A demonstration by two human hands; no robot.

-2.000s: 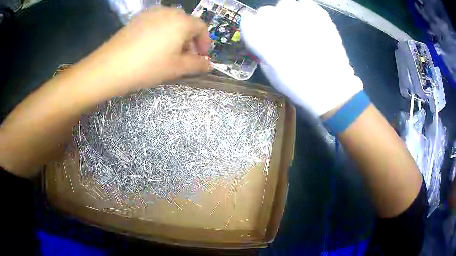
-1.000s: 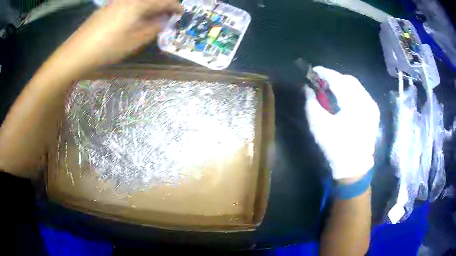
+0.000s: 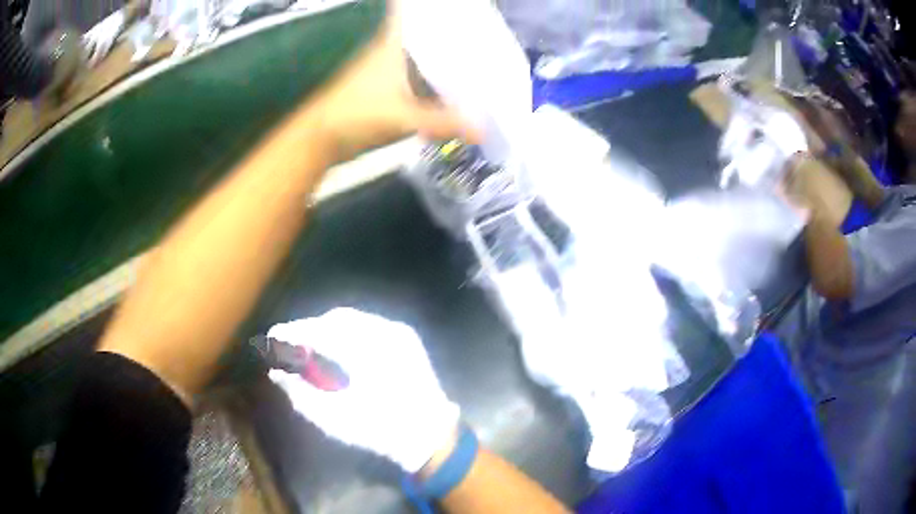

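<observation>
My left hand (image 3: 387,105), bare and blurred, is at the top centre with its fingers closed on a bright white unit (image 3: 472,65), over the stacked units. The white unit's details are washed out. Below it lie white units with bagged cords (image 3: 562,271); one open side shows dark parts and a yellow part (image 3: 449,151). My right hand (image 3: 367,392), in a white glove with a blue band at the wrist, is at the lower centre, closed on small red-handled pliers (image 3: 319,371) whose dark jaws point left.
The cardboard tray of silver pins (image 3: 216,457) is cut off at the lower left. A green conveyor belt (image 3: 131,181) with a pale rail runs along the left. A blue sheet or bin (image 3: 733,442) is at the lower right. Another person's arm (image 3: 829,251) and white glove are at the right.
The view has swung right, towards the stacked units. My left hand has moved from the open unit behind the tray to over the stack, holding a white unit. My right hand still holds the pliers.
</observation>
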